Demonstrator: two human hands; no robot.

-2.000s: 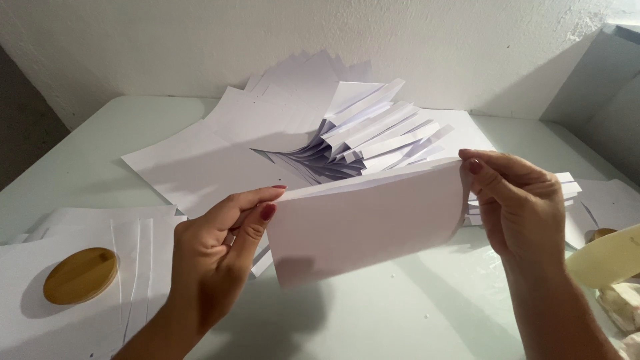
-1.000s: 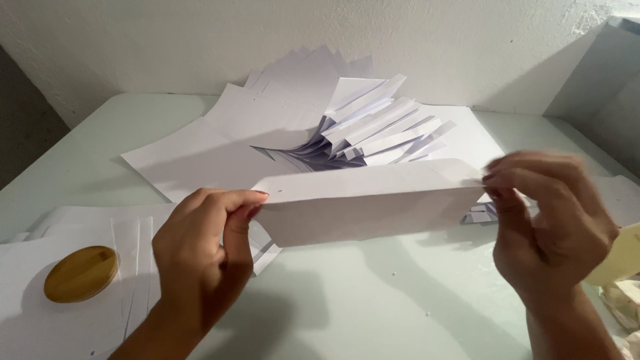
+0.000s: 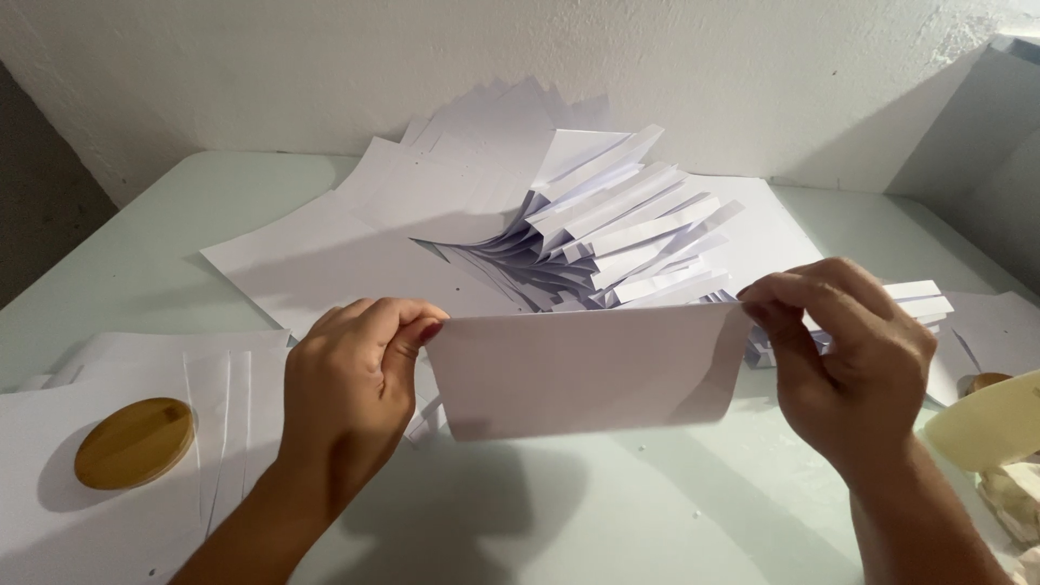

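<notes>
A white sheet of paper (image 3: 593,370) hangs between both hands above the table, its upper edge pinched at the two corners. My left hand (image 3: 361,374) grips the left corner between thumb and forefinger. At the right corner, my right hand (image 3: 845,357) pinches the same edge. Behind the sheet, a fanned pile of folded white papers (image 3: 642,211) with raised edge strips lies on large flat white sheets (image 3: 325,252). The held sheet hides the near part of that pile.
A round wooden disc (image 3: 134,443) rests on creased papers at the left. More folded paper (image 3: 922,302) lies behind my right hand. A pale yellow object (image 3: 987,418) sits at the right edge beside crumpled material (image 3: 1016,496). The wall (image 3: 650,57) rises behind the table.
The held sheet has swung from tilted, with its upper surface showing, to hanging with its broad face toward me. My right hand has moved slightly left since one second ago.
</notes>
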